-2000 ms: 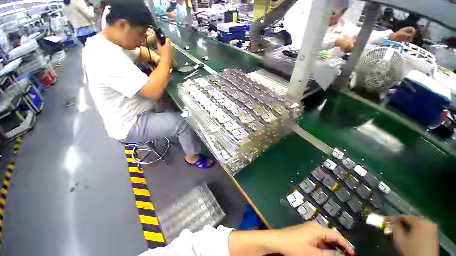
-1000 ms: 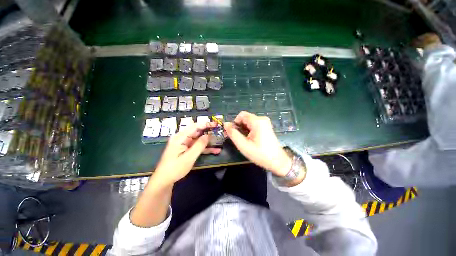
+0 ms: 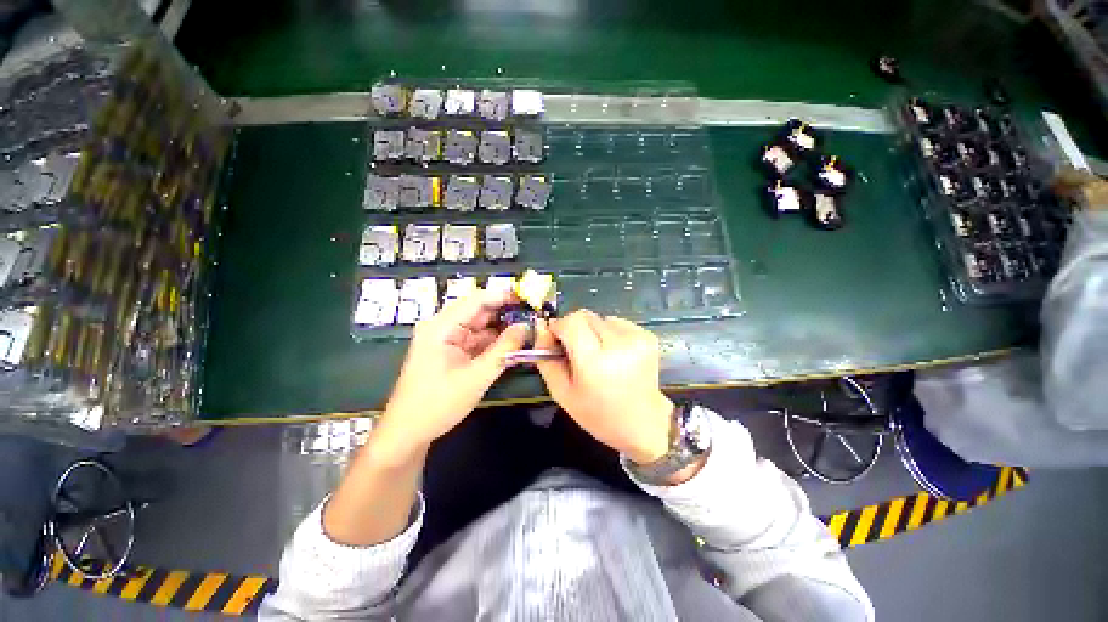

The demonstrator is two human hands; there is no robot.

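Observation:
My left hand (image 3: 444,365) holds a small black housing (image 3: 515,316) above the tray's near edge. A white and yellow square part (image 3: 535,288) stands up at the housing's far side; whether it is attached cannot be told. My right hand (image 3: 608,371) grips thin silver tweezers (image 3: 535,354), which lie across the near side of the housing, with fingertips touching it. The clear component tray (image 3: 731,273) lies beyond my hands. Its left pockets hold rows of silver-grey square parts (image 3: 461,192). The inside of the housing is hidden by my fingers.
Stacked clear trays (image 3: 134,243) stand at the left. Several waiting housings (image 3: 784,197) lie right of the component tray. A housing tray (image 3: 990,201) is at the far right beside a person's sleeve (image 3: 1087,328). A pale metal strip (image 3: 304,113) crosses behind. A single black unit (image 3: 887,67) lies beyond it.
My view has swung from the left side down to the bench. Since the previous frame, the white and yellow part shows upright at the housing, and the tweezers lie crosswise in my right hand.

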